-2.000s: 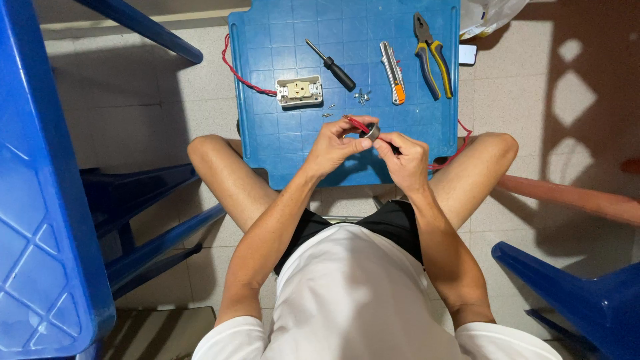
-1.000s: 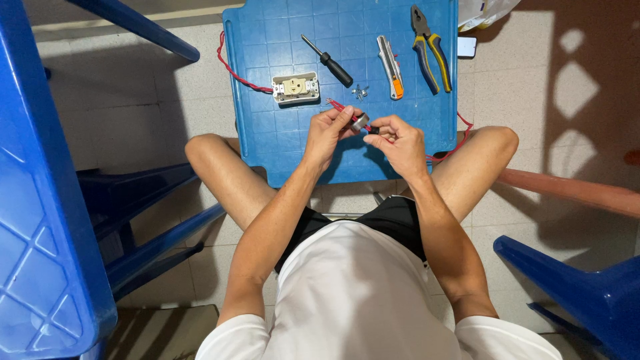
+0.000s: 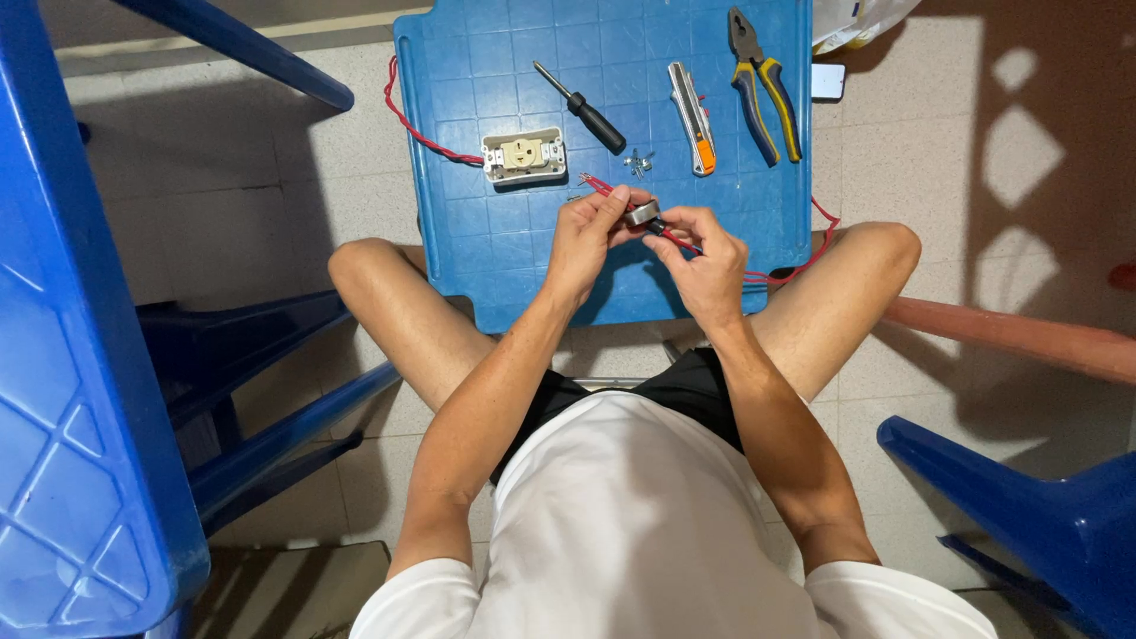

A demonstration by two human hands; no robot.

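Over the near part of a blue plastic table [image 3: 497, 288], my left hand [image 3: 590, 231] grips a metal ring-shaped fitting [image 3: 642, 213], with red wire [image 3: 596, 184] ends sticking out past the fingers. My right hand [image 3: 701, 253] pinches the red cable and a black piece [image 3: 657, 226] just beside the ring. An electrical outlet in a white box [image 3: 524, 156] lies at the left, joined to a red twisted cable [image 3: 426, 142]. A screwdriver [image 3: 586, 114], small screws [image 3: 638, 163], a utility knife [image 3: 692, 120] and combination pliers [image 3: 763, 89] lie beyond my hands.
A large blue plastic surface [image 3: 80, 355] stands at the left, with a blue chair [image 3: 1021, 506] at lower right. A reddish pole [image 3: 1012, 333] extends on the right. A phone [image 3: 828, 82] lies right of the table, near a plastic bag [image 3: 856, 19].
My hands have shifted around the ring fitting, and the red wire ends now stick out farther past my left fingers. The tools and outlet stay where they were on the table.
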